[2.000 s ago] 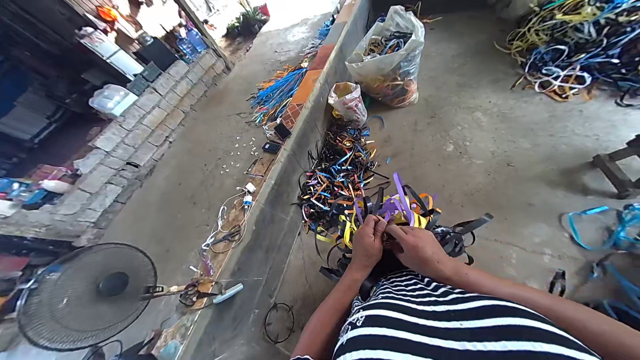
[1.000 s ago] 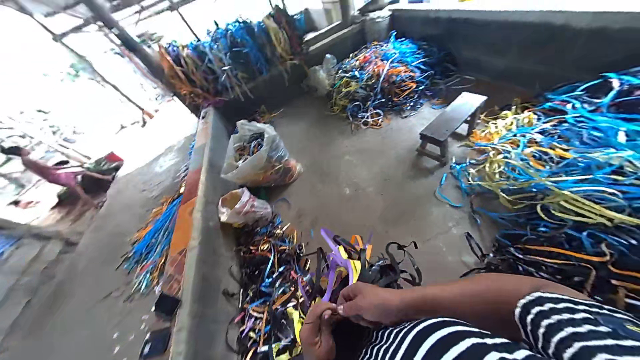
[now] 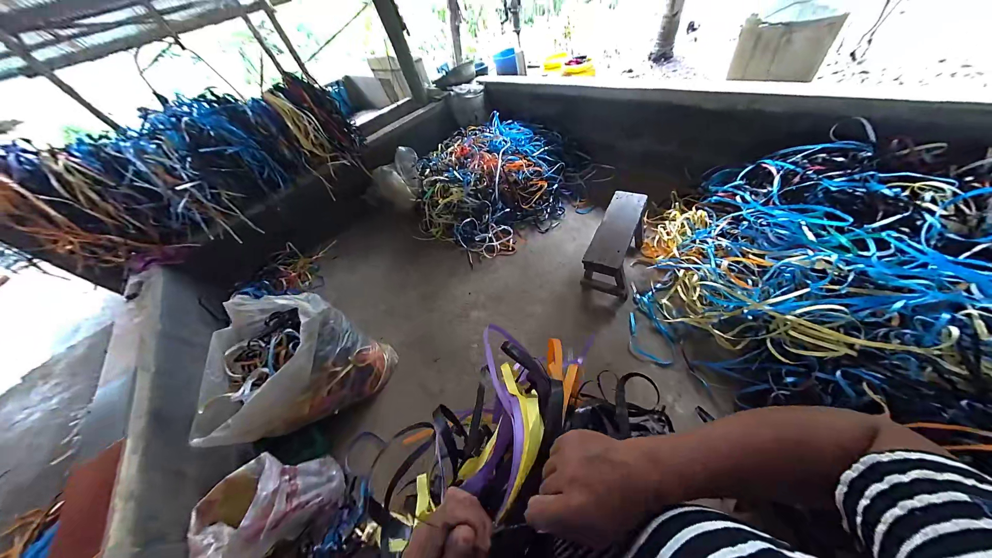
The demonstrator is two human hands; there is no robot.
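Note:
Long flat strips, which look like plastic strapping, rise in a loose bunch in front of me: purple strips [image 3: 505,411], yellow ones [image 3: 530,434], an orange one [image 3: 555,358] and several black ones [image 3: 447,442]. Low at the bottom centre, my left hand [image 3: 453,527] has curled fingers at the base of the purple and yellow strips. My right hand [image 3: 585,484] is closed in a fist against the black strips, just right of the left hand. The strip ends between my hands are hidden, and my left hand is partly cut off by the frame's bottom edge.
A clear plastic sack of strips [image 3: 310,372] and a smaller plastic bag [image 3: 267,504] stand by the low wall [image 3: 159,387]. A wooden bench [image 3: 618,232] stands between a far strip pile [image 3: 496,186] and a big blue and yellow pile [image 3: 837,263]. More strips hang over the left wall [image 3: 194,170].
The view has swung right and up, from the fan and wall to the bench and piles. Both hands stay at the strip bunch; they were together before and are now slightly apart.

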